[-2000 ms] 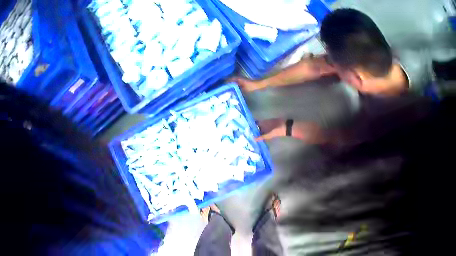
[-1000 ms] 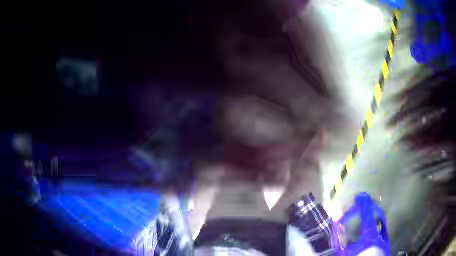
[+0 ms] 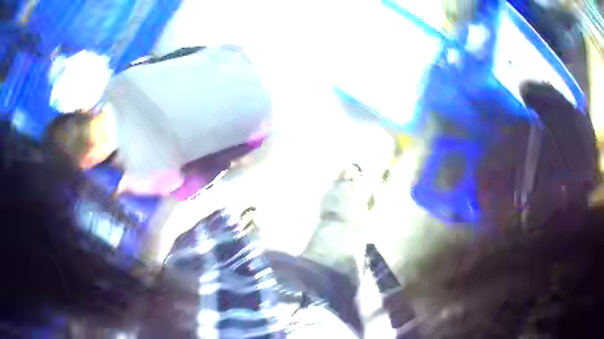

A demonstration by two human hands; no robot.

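The view is blurred and overexposed. A plaid sleeve (image 3: 232,285) of mine rises from the lower edge, left of centre; its hand is lost in glare, so its fingers and any hold cannot be told. I cannot make out my right hand. A large pale rounded form (image 3: 192,99) with a dark purple lower edge lies above the sleeve; I cannot tell what it is. A blue crate (image 3: 490,89) with whitish contents is at the upper right, partly washed out.
A blue stool-like piece (image 3: 450,175) with an opening stands at right. Blurred blue plastic (image 3: 79,30) fills the upper left. A dark shape, possibly a person (image 3: 559,145), is at the right edge. Bright glare hides the middle.
The view has swung sharply. The striped floor tape is no longer distinct, while blue crates and the pale form now show. The plaid sleeve reaches farther up into view.
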